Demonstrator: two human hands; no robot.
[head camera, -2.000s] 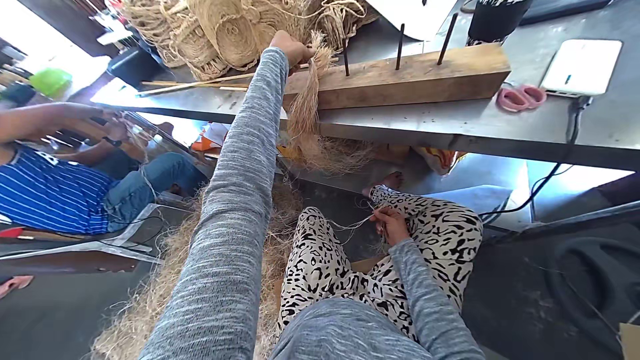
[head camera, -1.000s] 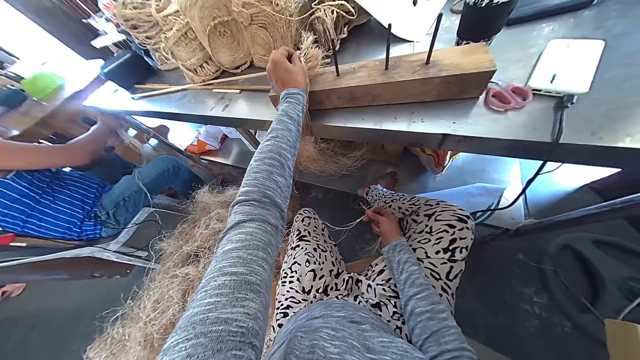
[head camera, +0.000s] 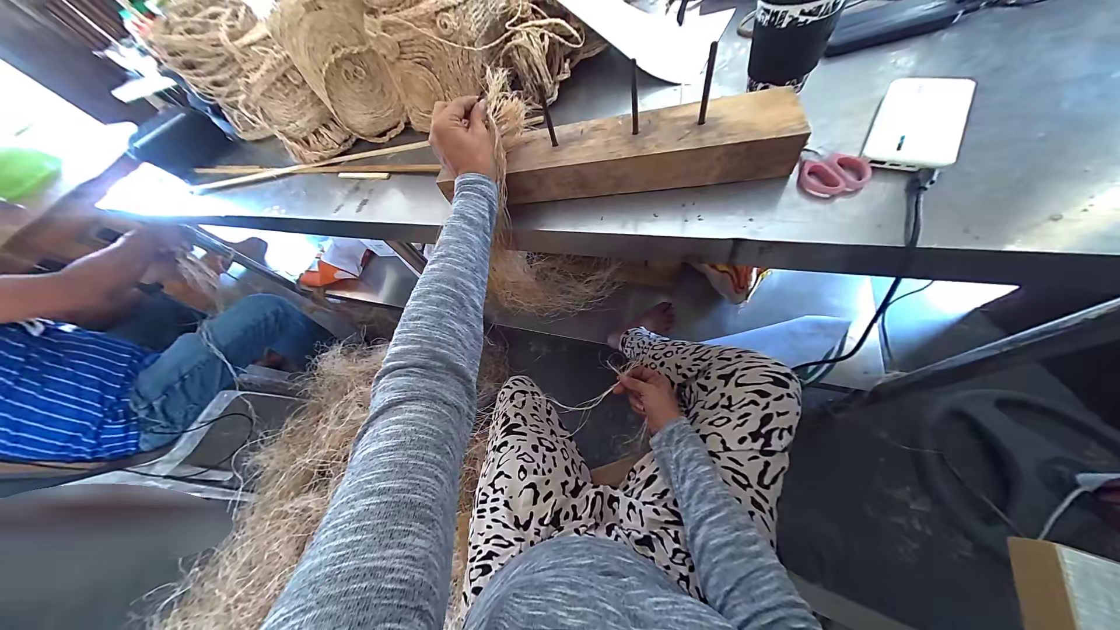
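My left hand (head camera: 464, 136) reaches up to the left end of a wooden block (head camera: 647, 149) with upright metal rods, its fingers at a tuft of pale plant fibre (head camera: 507, 114). From there the fibre hangs over the table edge into a loose bunch (head camera: 547, 284). Whether the fingers grip the tuft or only touch it cannot be told. Low over my lap, my right hand (head camera: 649, 395) pinches the end of a few thin fibre strands (head camera: 582, 407) that trail to the left. Rolled and braided fibre coils (head camera: 350, 79) lie behind my left hand.
On the metal table (head camera: 1032, 192) lie pink-handled scissors (head camera: 834, 174), a white power bank (head camera: 919, 122) with a cable, a black cup (head camera: 792, 39) and thin sticks (head camera: 315, 168). A big heap of loose fibre (head camera: 297, 472) is beside my left leg. Another person (head camera: 79, 376) sits at the left.
My left hand stays at the block's left end, its fingers turned from over the block toward the tuft. My right hand still holds the strands near my lap.
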